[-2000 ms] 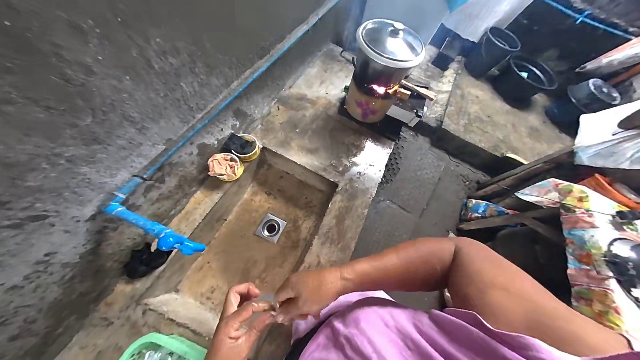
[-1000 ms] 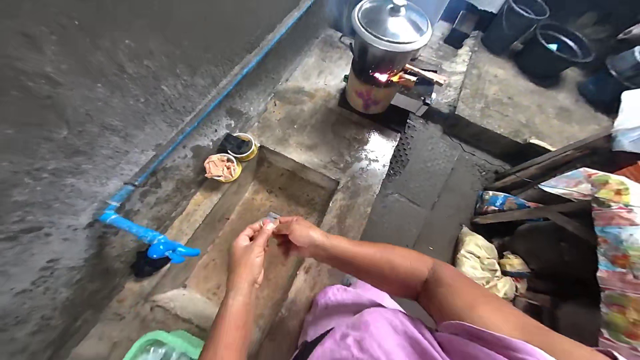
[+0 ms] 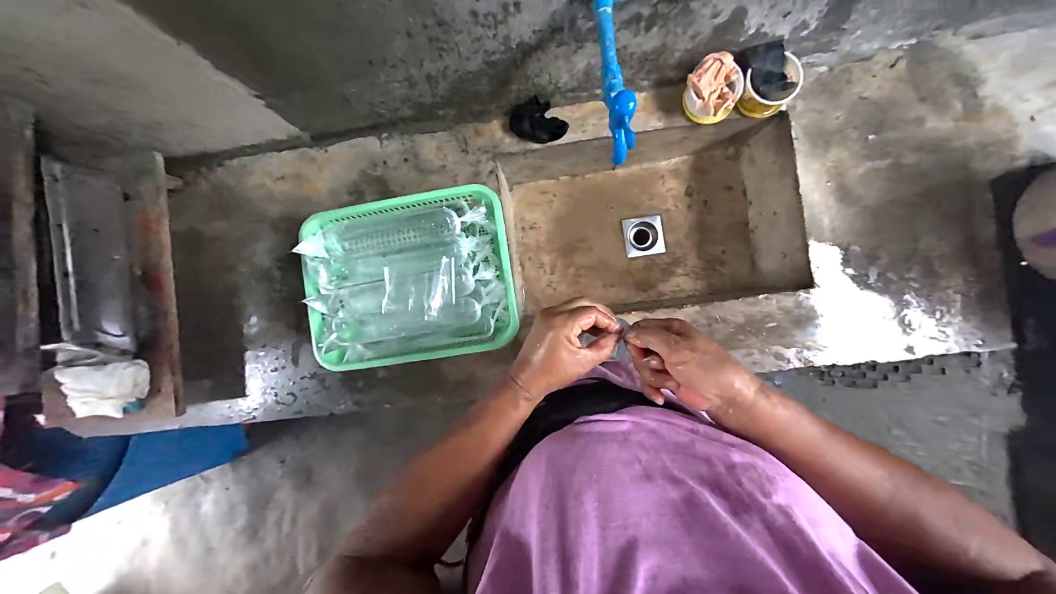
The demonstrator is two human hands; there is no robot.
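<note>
My left hand [image 3: 568,345] and my right hand [image 3: 683,356] meet at the near edge of the concrete sink [image 3: 569,235]. Between their fingertips they pinch a small clear piece, apparently thin plastic [image 3: 622,327]; the fingers hide most of it. Left of the sink, a green plastic basket [image 3: 513,272] holds several clear plastic bags [image 3: 396,272], long, filled and tied at the end. A metal floor-type drain [image 3: 643,236] is set in the sink's bottom. Above the far edge hangs a blue tap [image 3: 621,107] on a blue pipe.
Two small tubs stand at the sink's far rim, one with a peach cloth [image 3: 714,82], one with black material [image 3: 767,73]. A crumpled black thing [image 3: 536,120] lies left of the tap. At far left are a wooden frame [image 3: 155,280] and a white cloth [image 3: 102,388].
The view has swung left and down, so the whole green basket shows and the lidded pot over the fire does not. Both hands stay together at the small piece.
</note>
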